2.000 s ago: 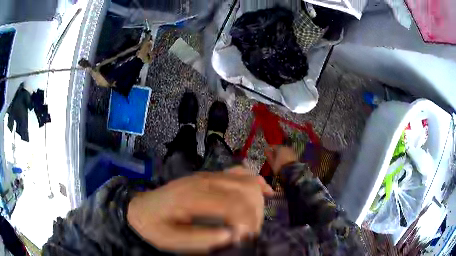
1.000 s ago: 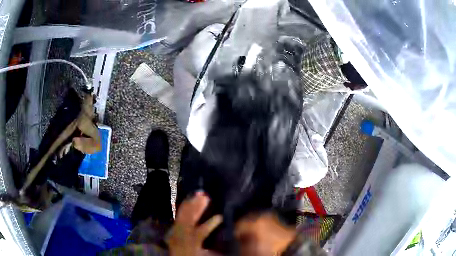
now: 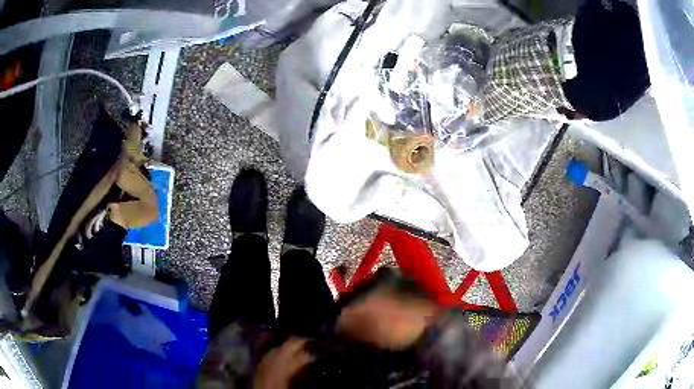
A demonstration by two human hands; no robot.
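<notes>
A dark, blurred bundle of black cloth (image 3: 346, 371) lies at my lap, cut off by the bottom edge. My left hand (image 3: 283, 365) is on its left side with curled fingers. My right hand (image 3: 386, 321) is blurred and lies over its upper right part, with dark cloth above and below it. A white cloth bag (image 3: 342, 178) stands open on a frame in front of my feet. In it are crinkled clear plastic (image 3: 456, 87), a brown cardboard-like roll (image 3: 418, 154) and plaid cloth (image 3: 521, 72).
A red stool (image 3: 418, 262) stands between me and the bag. Blue crates (image 3: 125, 342) are at the lower left, with brown and black cloth (image 3: 114, 194) above. A white panel with "JACK" lettering (image 3: 567, 292) is at the right. Black cloth (image 3: 609, 61) lies at the upper right. A pale strip (image 3: 240, 97) lies on the floor.
The black bundle has moved out of the white bag down to my lap, between my hands. The roll, plastic and red stool are uncovered. Black cloth has appeared at the upper right.
</notes>
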